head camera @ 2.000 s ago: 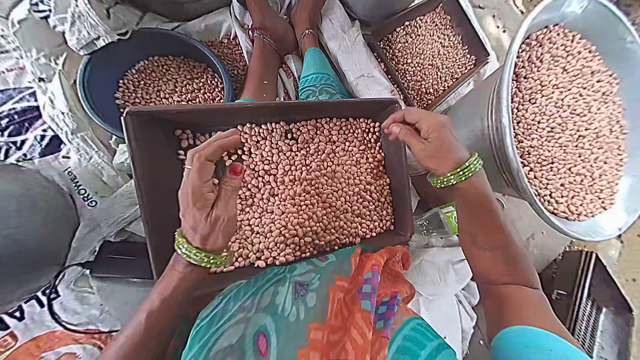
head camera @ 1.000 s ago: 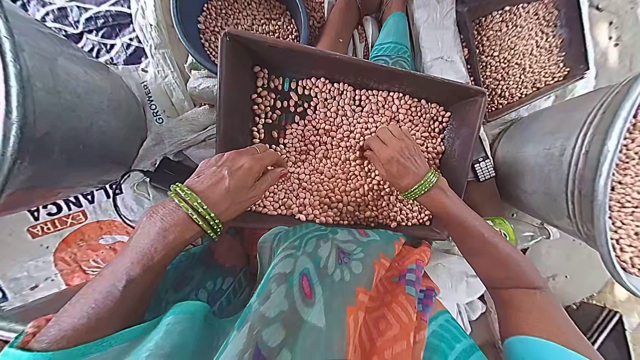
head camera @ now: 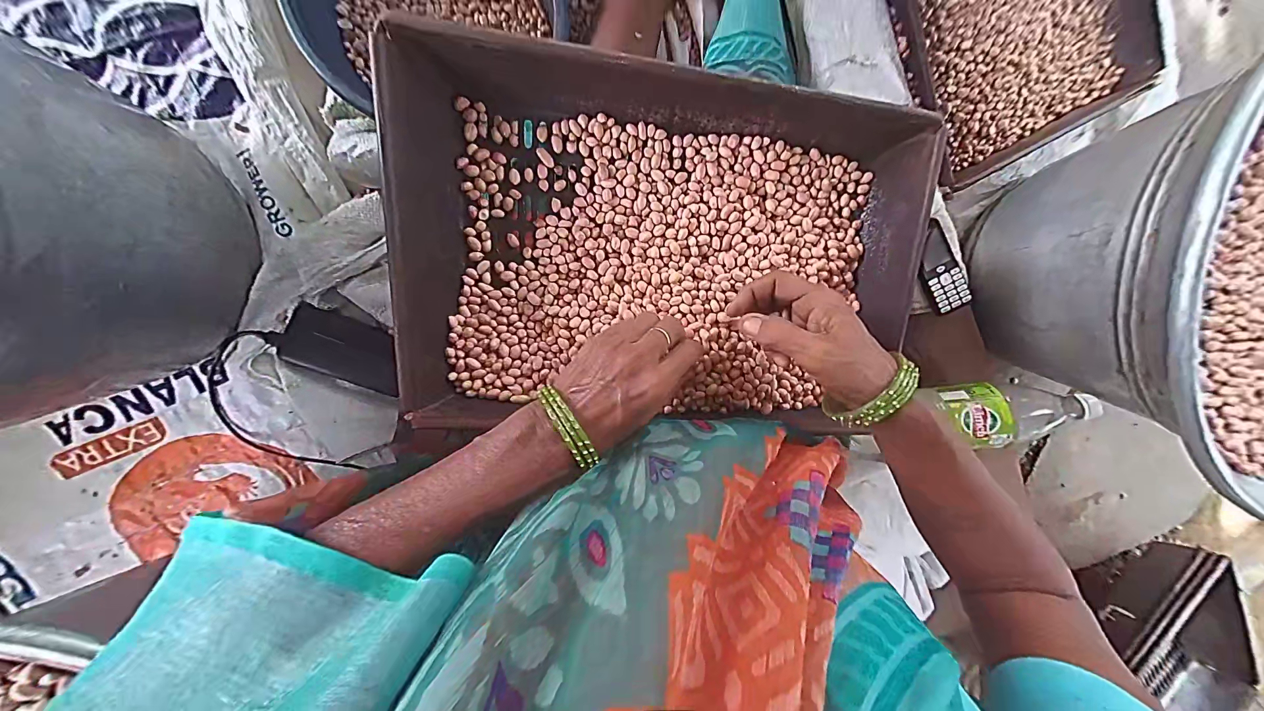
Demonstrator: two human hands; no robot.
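Observation:
A brown rectangular sieve tray (head camera: pixel 652 84) rests at my lap, its slotted bottom mostly covered by a layer of shelled peanuts (head camera: pixel 671 217). Slots show through at the upper left. My left hand (head camera: pixel 632 370) lies palm down on the peanuts near the tray's front edge, fingers bent; what is under its fingertips is hidden. Just to its right, my right hand (head camera: pixel 805 331) is above the peanuts, thumb and forefinger pinched on a small pale bit too small to name. Both wrists wear green bangles.
Metal vessels stand at left (head camera: pixel 118 227) and right (head camera: pixel 1076 267), the right one holding peanuts. A blue tub (head camera: pixel 346 74) and another brown tray (head camera: pixel 1047 138) hold peanuts behind. A keypad phone (head camera: pixel 945 272), plastic bottle (head camera: pixel 1027 415), black box with cable (head camera: pixel 336 348) and printed sacks (head camera: pixel 207 464) lie around.
My left hand has moved right across the peanuts, closer to my right hand. My right thumb and forefinger now show pinched above the peanuts. The view has shifted.

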